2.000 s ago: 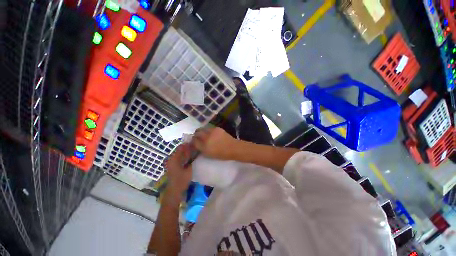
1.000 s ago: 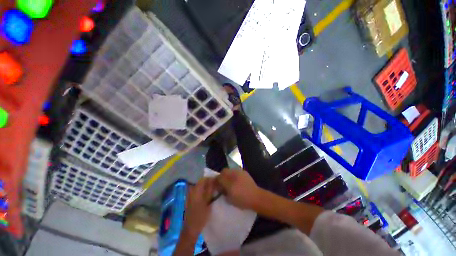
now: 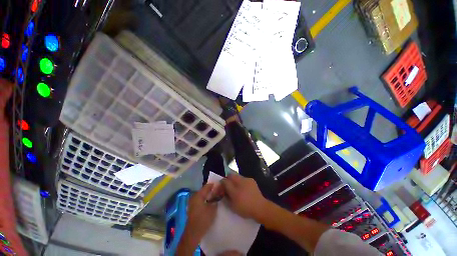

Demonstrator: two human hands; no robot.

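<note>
A white sheet [image 3: 231, 227] hangs below my two hands, blank on the visible side, with a small white corner showing above the fingers. My left hand [image 3: 203, 205] is closed on its upper left part. My right hand [image 3: 243, 196] is closed on its upper part, close beside the left. The fingertips meet, and a small dark spot between them is too blurred to name. Small handwritten slips [image 3: 154, 139] lie on a pale grid tray [image 3: 112, 95]. Another white slip [image 3: 138, 173] lies over a lower grid tray [image 3: 100, 162].
Fanned printed papers [image 3: 258, 52] lie on a black surface at the top. A blue stool [image 3: 386, 157] stands on the grey floor at right. Trays with red lit displays [image 3: 305, 175] are right of my hands. Coloured lights [image 3: 46, 65] and wire shelving are at left, cardboard boxes [image 3: 388, 25] top right.
My hands, earlier close by the grid trays, are now lower in the picture, still on the sheet. The view has shifted, and writing now shows on the slips on the tray.
</note>
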